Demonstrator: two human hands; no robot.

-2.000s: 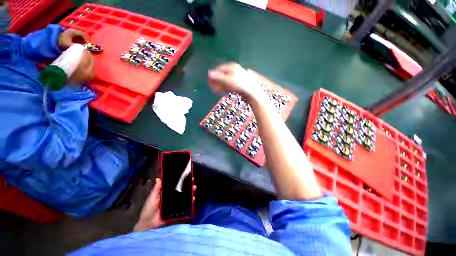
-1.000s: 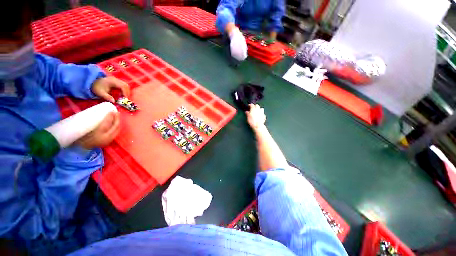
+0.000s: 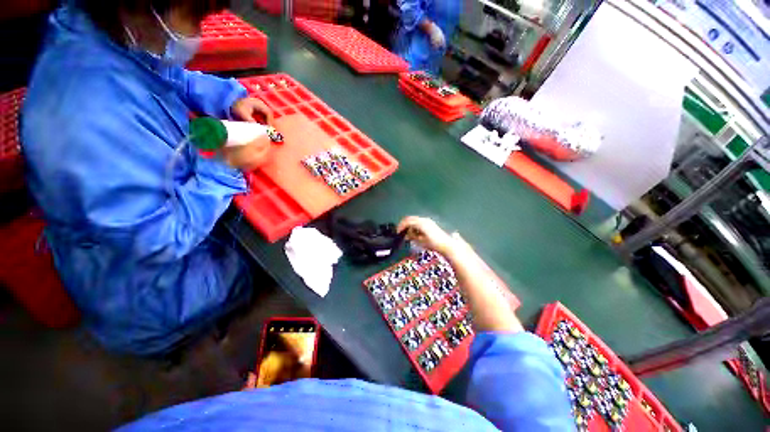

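Note:
My right hand [image 3: 425, 234] is closed on the end of a black strap [image 3: 369, 240], which is bunched on or just above the green bench. A flat red-orange divider sheet [image 3: 436, 381] with rows of small circuit boards [image 3: 420, 297] lies just in front of that hand. A smartphone in a red case [image 3: 288, 354] is low in the picture, below the bench edge. My left hand [image 3: 251, 380] shows only as a bit of finger at the phone's left side; the rest is hidden or cut off.
A crumpled white cloth [image 3: 313, 259] lies at the bench edge. At left a person in a blue smock [image 3: 127, 186] works over a red tray [image 3: 276, 221]. Another red tray [image 3: 550, 317] with boards is at right. A second person [image 3: 422, 34] and stacked trays are farther back.
The black strap has come nearer with my right hand, from far on the bench to beside the white cloth. The view has shifted, and the phone shows again at the bottom.

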